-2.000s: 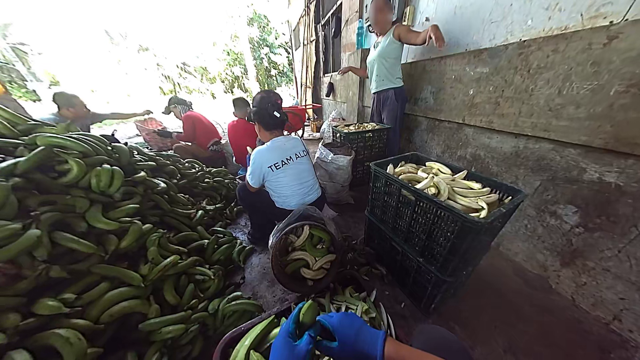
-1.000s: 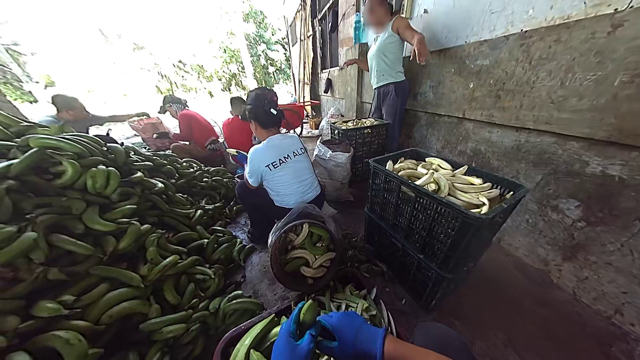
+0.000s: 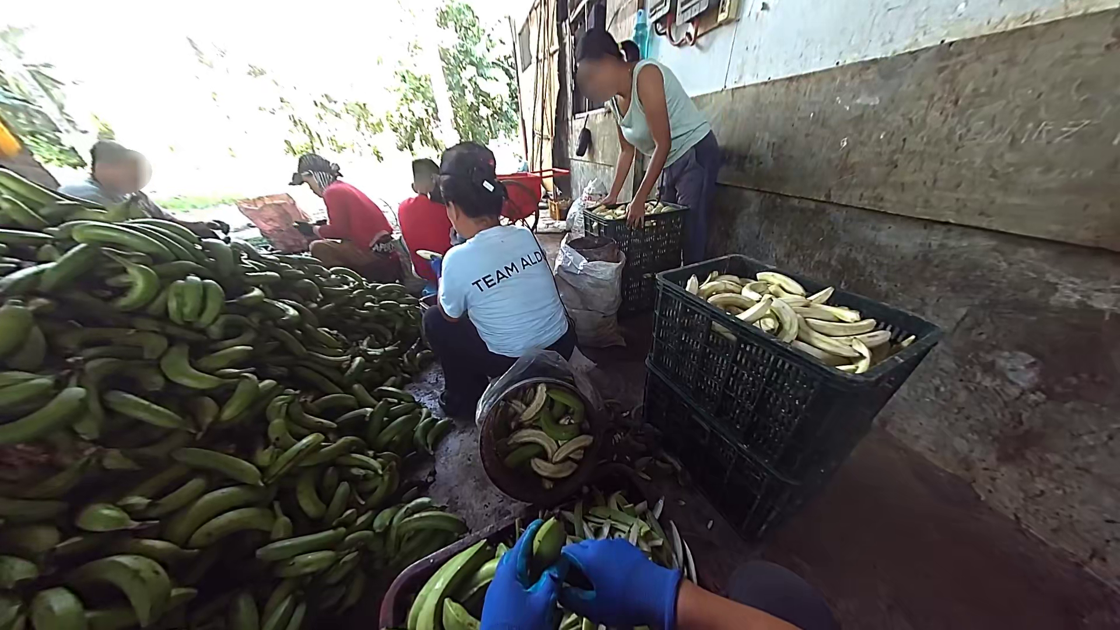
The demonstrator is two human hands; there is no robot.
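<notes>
Both hands wear blue gloves and meet at the bottom centre. My left hand (image 3: 523, 584) is closed around a green plantain (image 3: 549, 542) held upright. Against it, from the right, rests my right hand (image 3: 619, 581); whether it holds a tool cannot be seen. Below them a tub (image 3: 404, 588) contains green plantains, with strips of green peel (image 3: 617, 518) just beyond the hands. A tilted bucket (image 3: 492, 455) with peeled and green plantains lies ahead of the tub.
A large heap of green plantains (image 3: 219, 420) fills the left. At right, stacked black plastic crates (image 3: 744, 376) hold peeled plantains (image 3: 796, 319). A co-worker in a pale blue shirt (image 3: 507, 284) sits ahead; another bends over a farther crate (image 3: 643, 254). A white sack (image 3: 591, 289) stands between them. Others sit beyond.
The standing co-worker, upright with an arm out before, now bends with both hands at the farther crate. My hands show no plain change.
</notes>
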